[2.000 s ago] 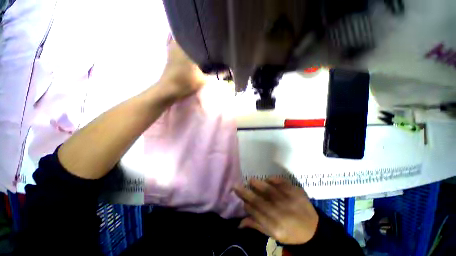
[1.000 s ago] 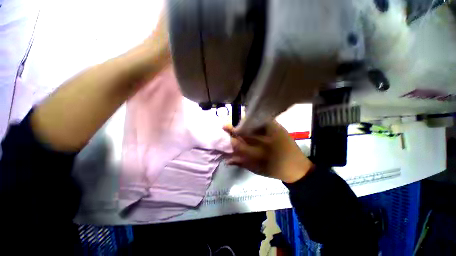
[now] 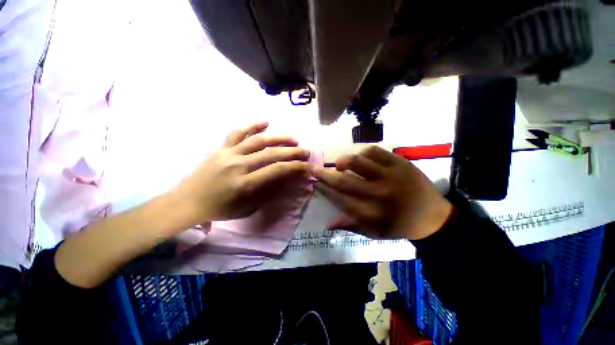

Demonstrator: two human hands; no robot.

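Observation:
A pale pink fabric panel (image 3: 259, 237) lies creased on the table in front of the sewing machine head (image 3: 283, 40), its lower part near the front edge. My left hand (image 3: 246, 172) lies over the panel, fingers spread towards the right. My right hand (image 3: 381, 192) pinches the panel's upper right edge with thumb and fingers, touching my left fingertips. The presser foot and needle area is washed out by glare; a small wire loop shows under the head.
A black smartphone (image 3: 483, 138) lies right of my right hand, with a red bar (image 3: 423, 151) beside it. Green and black snips (image 3: 556, 142) lie beyond. Stacked pink pieces (image 3: 71, 175) lie at left. A ruler scale (image 3: 539, 215) runs along the front edge. Blue crates (image 3: 572, 273) stand below.
My left hand has come from behind the machine head down onto the panel. My right hand has moved from the front edge up to the panel's edge. The view has shifted.

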